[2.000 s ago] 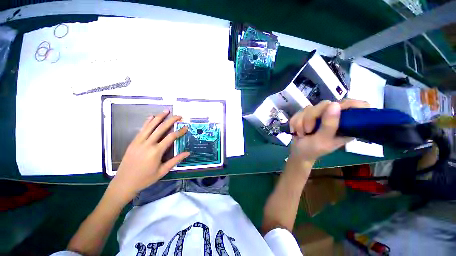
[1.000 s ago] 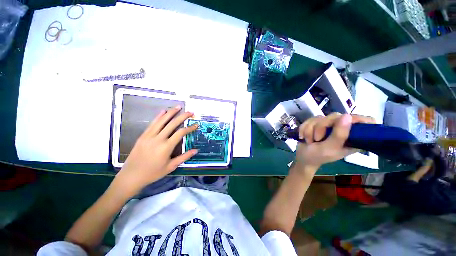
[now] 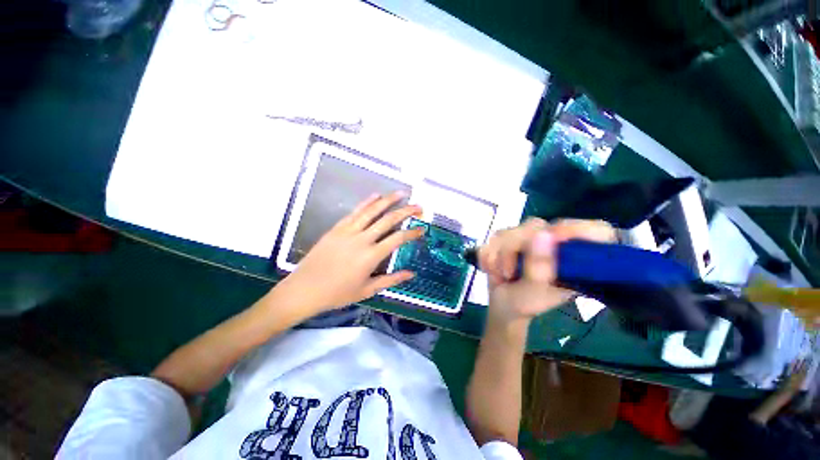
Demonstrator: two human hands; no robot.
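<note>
A white housing (image 3: 302, 208) lies in the dark-edged fixture on the white work sheet, its large window on the left. A green circuit board (image 3: 435, 275) sits in its right part. My left hand (image 3: 349, 256) lies flat with spread fingers across the window and the board's left edge, holding nothing. My right hand (image 3: 521, 265) grips the blue electric screwdriver (image 3: 620, 269), held nearly level. Its tip is at the board's upper right edge; whether it touches is not clear.
A line of small dark screws (image 3: 333, 124) lies above the housing on the white sheet (image 3: 207, 162). Rubber bands (image 3: 221, 16) are at the upper left. Spare boards (image 3: 575, 148) and a white-and-black box-like unit (image 3: 690, 220) are at the right. A person's arm shows at lower right.
The view has turned, tilting the bench. My right hand has brought the screwdriver left, from the box-like units to the board. My left hand stays on the housing.
</note>
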